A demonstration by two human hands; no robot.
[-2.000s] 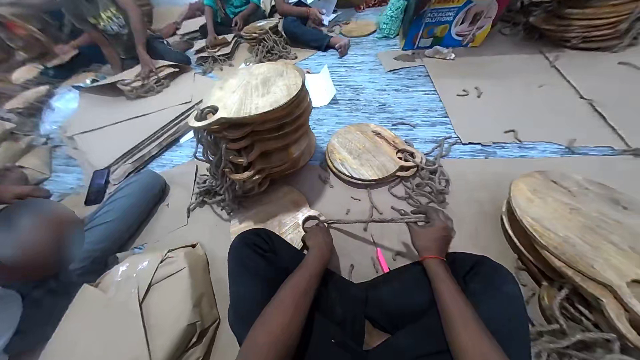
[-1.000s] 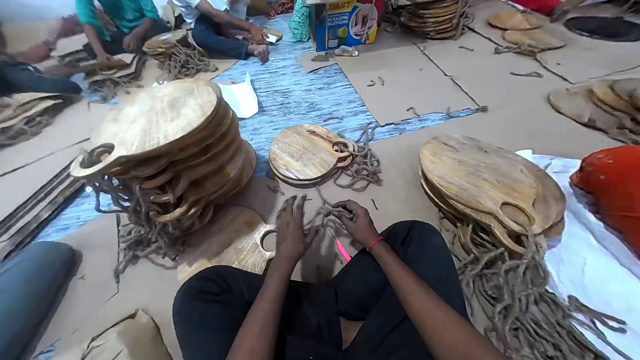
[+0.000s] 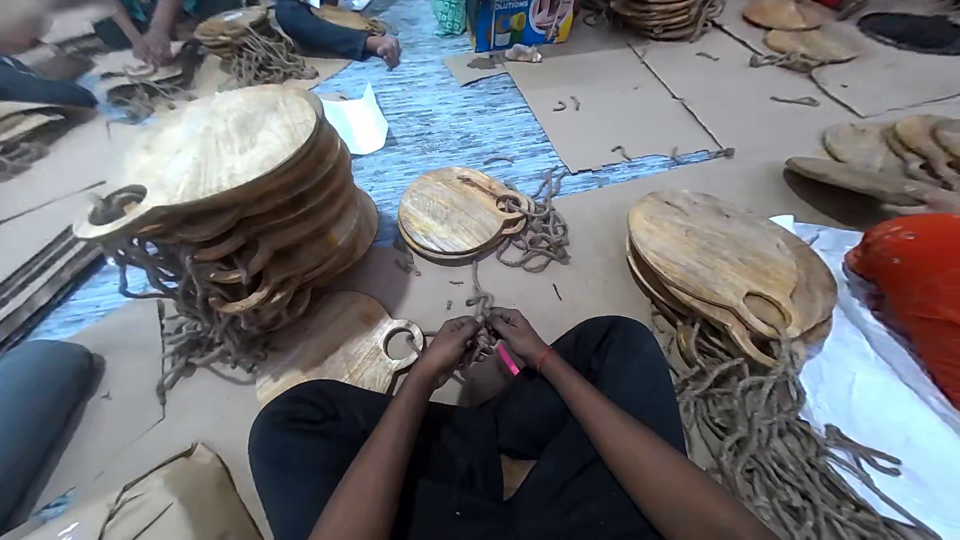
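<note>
My left hand (image 3: 451, 346) and my right hand (image 3: 519, 336) meet above my lap, both closed on a knotted grey-brown rope (image 3: 480, 300). The rope leads left to the ring handle of a round wooden board (image 3: 337, 341) that lies beside my left knee. A pink object (image 3: 508, 360) sticks out just below my right hand; its kind is unclear. Beyond my hands lie stacked round boards (image 3: 454, 214) with rope through their handle holes. The fingertips partly hide the knot.
A tall stack of roped boards (image 3: 225, 150) stands at left, a lower stack (image 3: 712, 247) at right above a rope heap (image 3: 765, 442). Brown paper wrapping (image 3: 180, 499) lies lower left. Other people sit at upper left; a person's orange-clothed part (image 3: 911, 292) is at right.
Two seconds ago my hands were apart with rope stretched between them; now they are together at a knot. The view has shifted to the right.
</note>
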